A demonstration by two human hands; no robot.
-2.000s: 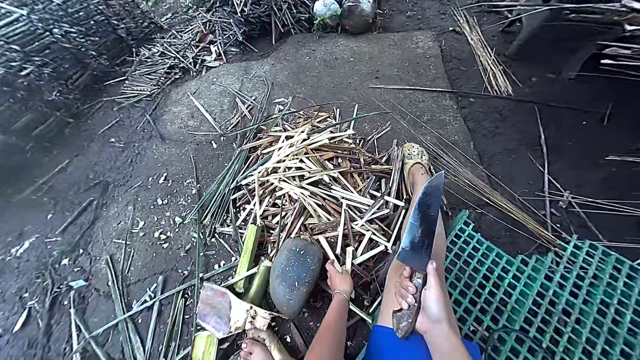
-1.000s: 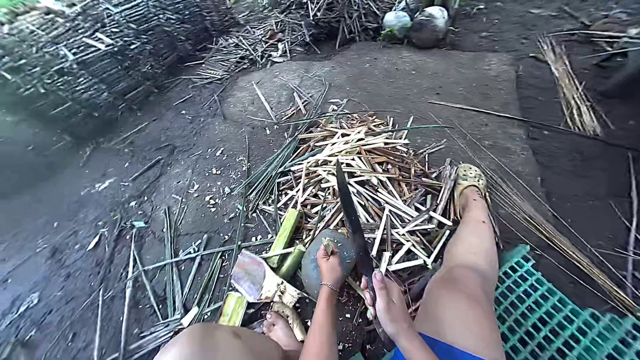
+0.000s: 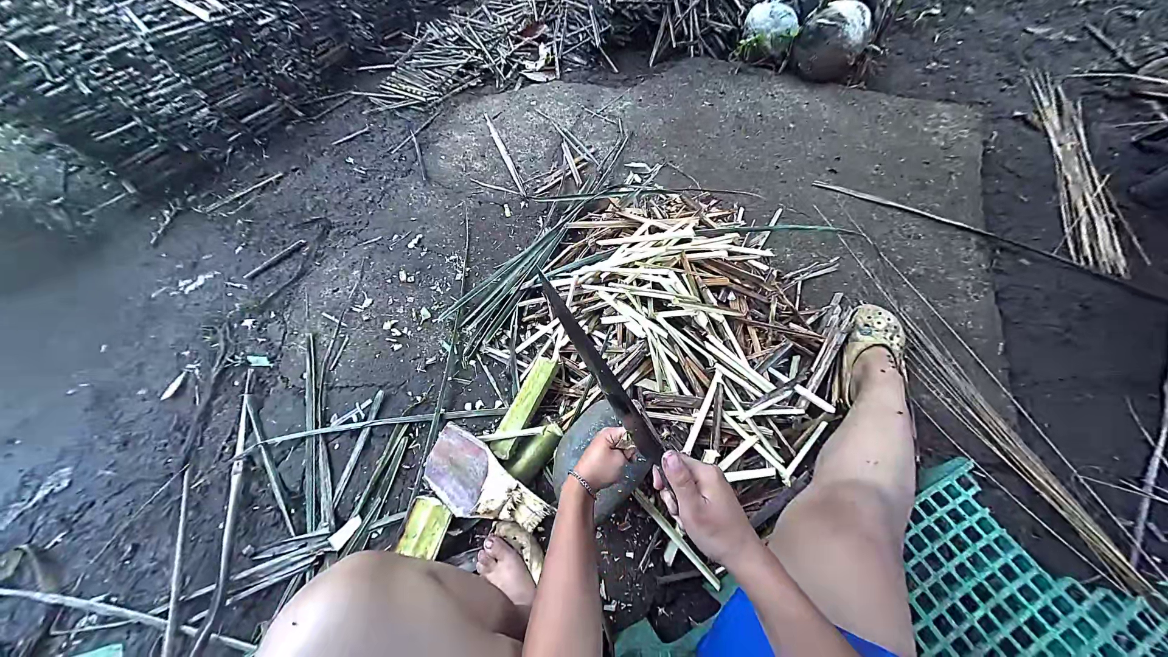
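Note:
My right hand [image 3: 707,506] is closed around the handle of a large knife, whose long dark blade [image 3: 589,351] points up and to the left. Just left of the blade, over a rounded grey stone [image 3: 584,429], my left hand [image 3: 605,459] is curled, with a small pale bit showing at its fingers; what it holds is mostly hidden. Beyond the stone lies a heap of split pale and brown sticks [image 3: 671,301]. Green cut stalk pieces [image 3: 527,406] and a broad pale-and-purplish stalk piece [image 3: 465,474] rest to the left of the stone.
A green plastic grid [image 3: 995,566] lies at lower right, by my leg. My foot in a yellowish clog [image 3: 874,333] is beside the heap; my bare foot [image 3: 506,570] is near the stone. Long thin stems [image 3: 319,438] litter the ground at left. Round husks [image 3: 830,41] sit at the back.
The knife, upright and broadside two seconds ago, now slants left with its blade beside my left hand. My left hand has moved from the stone's right side to over it. The view has shifted.

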